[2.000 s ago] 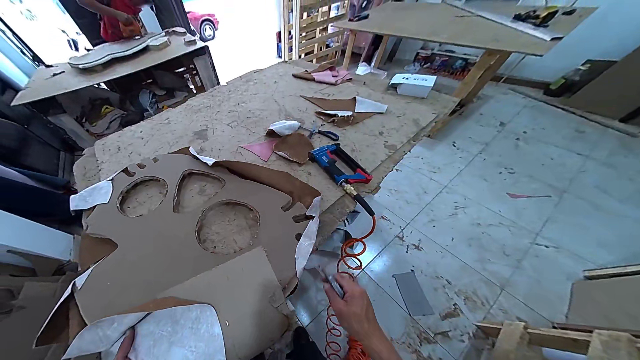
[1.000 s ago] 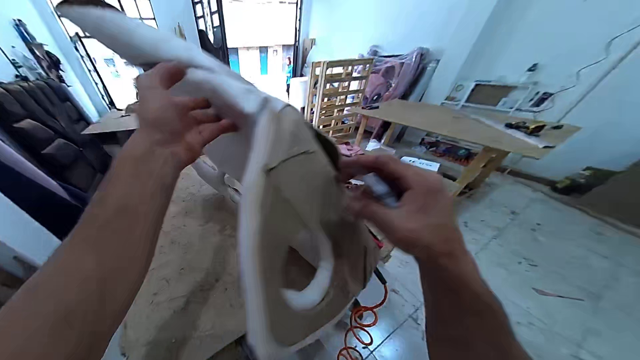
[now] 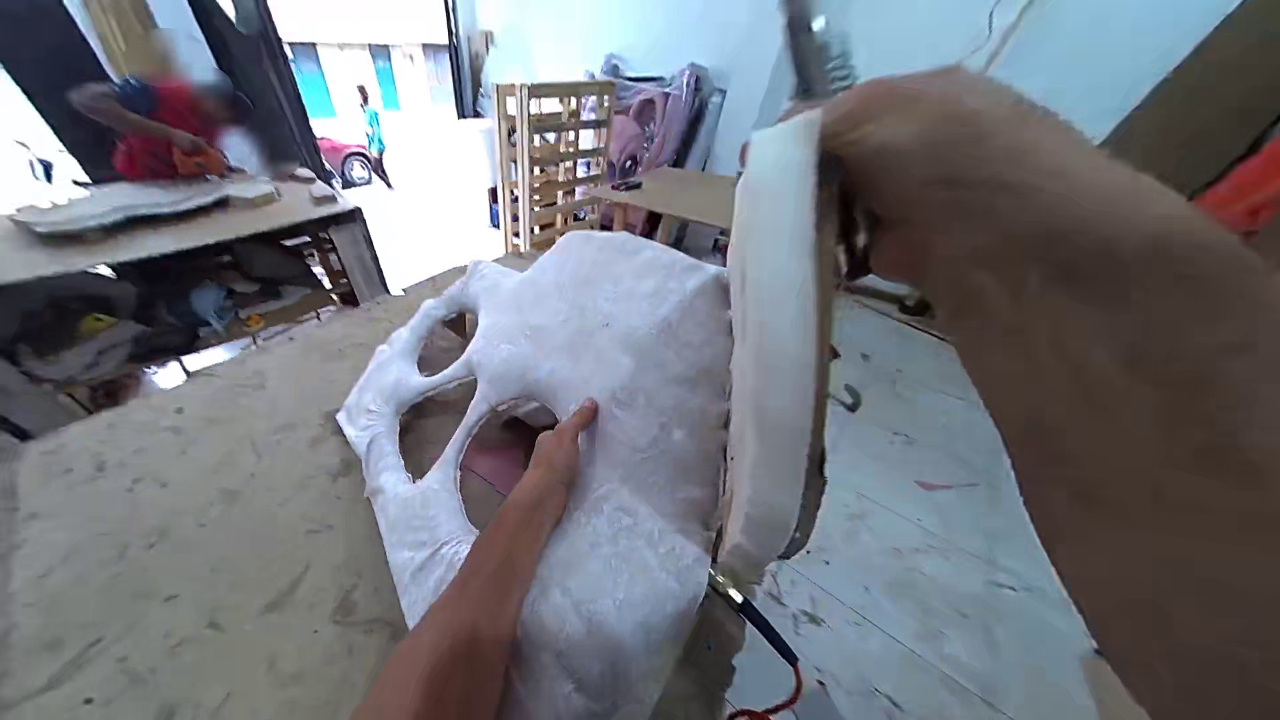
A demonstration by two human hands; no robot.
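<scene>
A large panel covered in white padding [image 3: 630, 340], with several cut-out holes, stands tilted over the workbench. My left hand [image 3: 565, 440] lies on its padded face beside the largest hole, with the thumb pointing up. A long white padded side piece [image 3: 775, 330] rises along the panel's right edge. My right hand [image 3: 880, 170] is raised at the top of this side piece, its fingers curled around a blurred grey metal hand tool [image 3: 808, 50] that sticks up above them. Whether these fingers also grip the side piece is hidden.
The workbench [image 3: 180, 520] extends to the left. A hose fitting [image 3: 728, 588] and orange hose [image 3: 780, 708] are low at the right, over the tiled floor [image 3: 900, 570]. A person in red [image 3: 175, 130] works at another table [image 3: 300, 235]. A wooden rack [image 3: 555, 160] stands behind.
The panel has gone from lying cardboard side up to standing with its white padding toward me. My left hand has come down onto the padding; my right hand has risen. The view has turned left.
</scene>
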